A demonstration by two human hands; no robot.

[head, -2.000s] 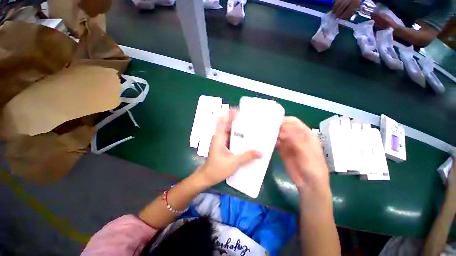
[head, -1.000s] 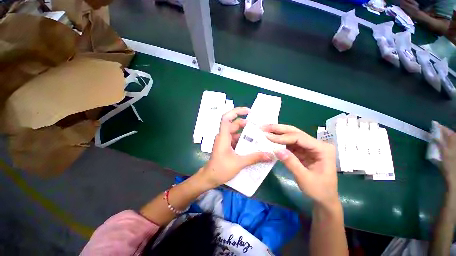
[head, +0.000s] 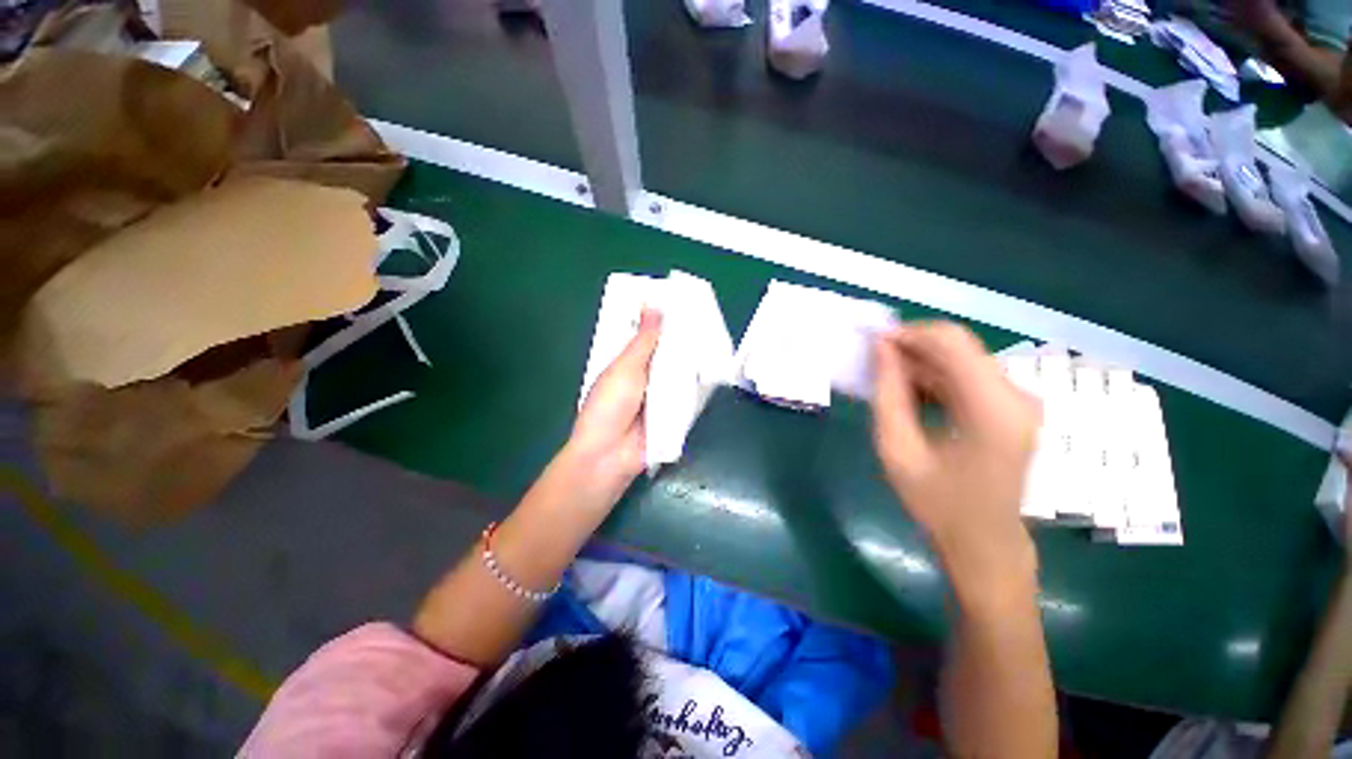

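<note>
My left hand [head: 620, 398] holds a white card [head: 685, 371], tilted, over the left pile of white cards [head: 612, 329]. My right hand [head: 956, 430] is blurred, with its fingertips on a pale white piece [head: 860, 344] beside a low pile of white leaflets [head: 789, 344] at centre. Whether that piece is one sheet or more cannot be told. White retail boxes [head: 1105, 445] stand in an overlapping row at right, partly behind my right hand.
Crumpled kraft paper [head: 193, 282] and white strapping [head: 423, 267] lie at left. A grey post [head: 596, 111] rises from the white metal edge [head: 830, 260]. Bagged products [head: 1071, 111] lie on the far belt. Another person's arm [head: 1324, 653] is at the right rim.
My left hand has moved the card left, onto the left pile. My right hand has parted from it and moved right, now at a pale piece. The low centre pile is uncovered.
</note>
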